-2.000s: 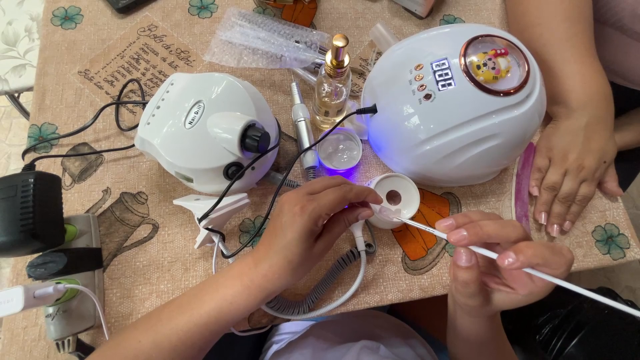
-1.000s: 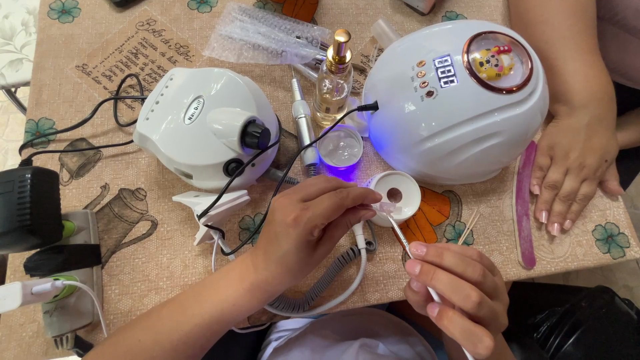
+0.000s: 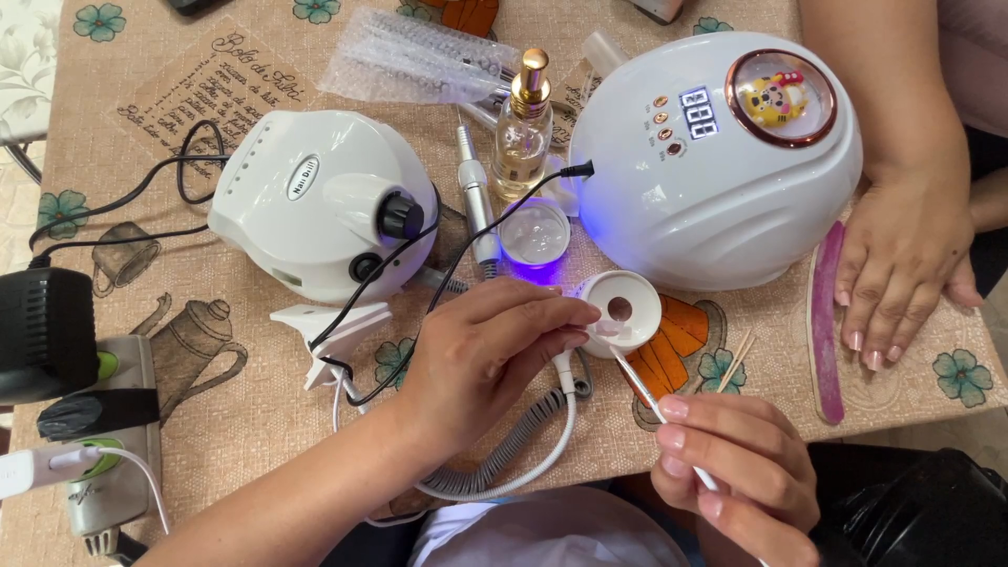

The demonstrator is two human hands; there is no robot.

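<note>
Between the thumb and fingers of my left hand (image 3: 504, 346) is a small clear piece, perhaps a nail tip (image 3: 606, 327), over the near rim of a round white holder (image 3: 639, 303) with a hole in its middle. My right hand (image 3: 736, 465) grips a thin white-handled brush (image 3: 642, 382), whose tip reaches the clear piece. Behind my left hand stands a jar of clear gel (image 3: 535, 234), lit violet from the white nail lamp (image 3: 709, 181). A silver nail drill handpiece (image 3: 477, 197) and a glass bottle with a gold cap (image 3: 521, 130) are beside the jar.
A white nail drill unit (image 3: 315, 197) sits left, its black cables crossing the table. A power strip (image 3: 118, 472) with chargers lies far left. Another person's hand (image 3: 906, 268) rests at right beside a purple nail file (image 3: 827, 331). Wooden sticks (image 3: 736, 361) and bubble wrap (image 3: 417, 59) lie on the cloth.
My right hand has moved down and the brush, earlier closer to level, now slopes more steeply. The brush tip has shifted left to the clear piece. The left hand has barely moved.
</note>
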